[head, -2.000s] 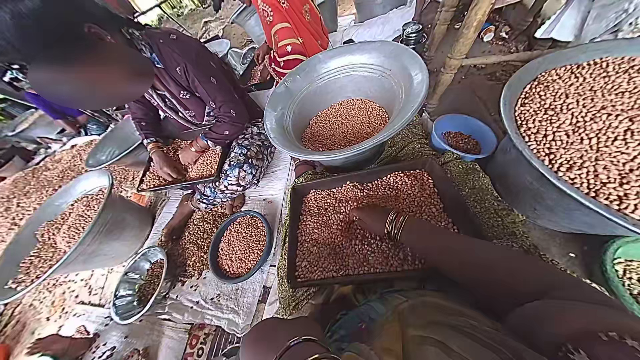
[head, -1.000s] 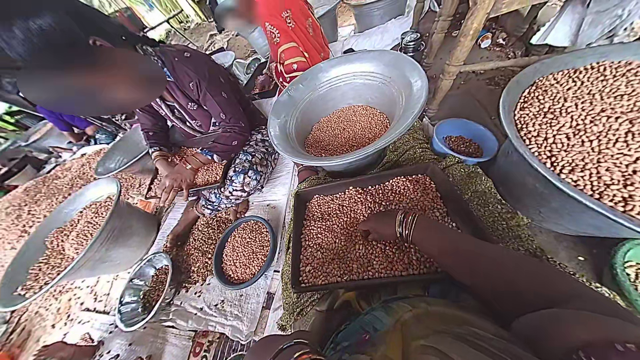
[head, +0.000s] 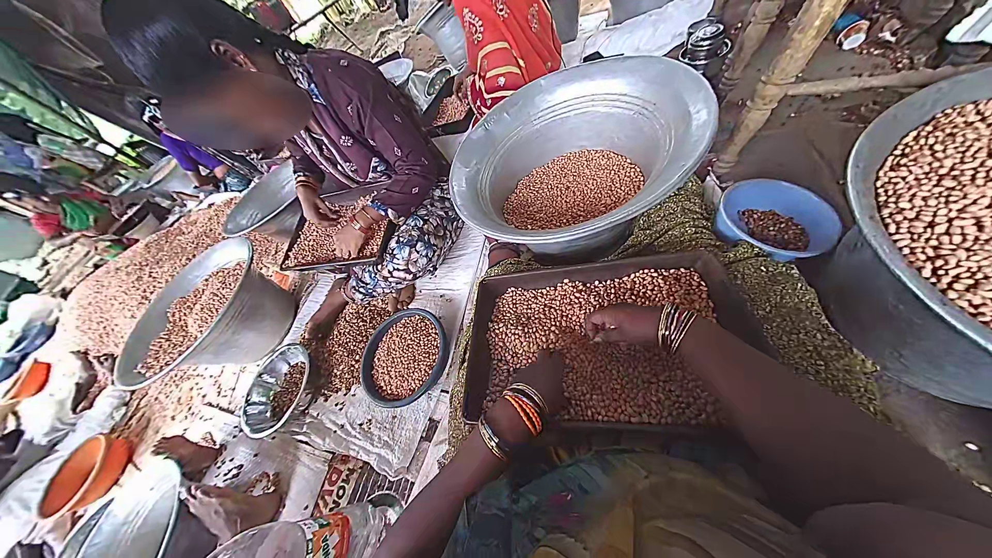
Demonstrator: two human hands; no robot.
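Observation:
A dark rectangular tray (head: 474, 341) holds a layer of reddish shelled peanuts (head: 535, 310). Over its middle, my right hand (head: 620, 322), with bangles at the wrist, has its fingers curled at the nuts; whether it holds any cannot be made out. My left hand (head: 542, 376), wearing orange and gold bangles, reaches in from the near left, its fingers down on the peanuts and partly in shadow. Just beyond the tray stands a wide metal basin (head: 496, 132) with more peanuts in its bottom.
A blue plastic bowl (head: 821, 221) with dark pieces and a large peanut-filled metal vessel (head: 868, 271) stand right. Leftward are a dark-rimmed round bowl (head: 442, 349), a steel bowl (head: 252, 403), a tilted metal pot (head: 256, 310) and a co-worker (head: 372, 124) with hands in another tray (head: 391, 232).
My left hand has come into the tray, where earlier only my right hand was. My right hand has its fingers drawn in. The co-worker's hands are back over their tray.

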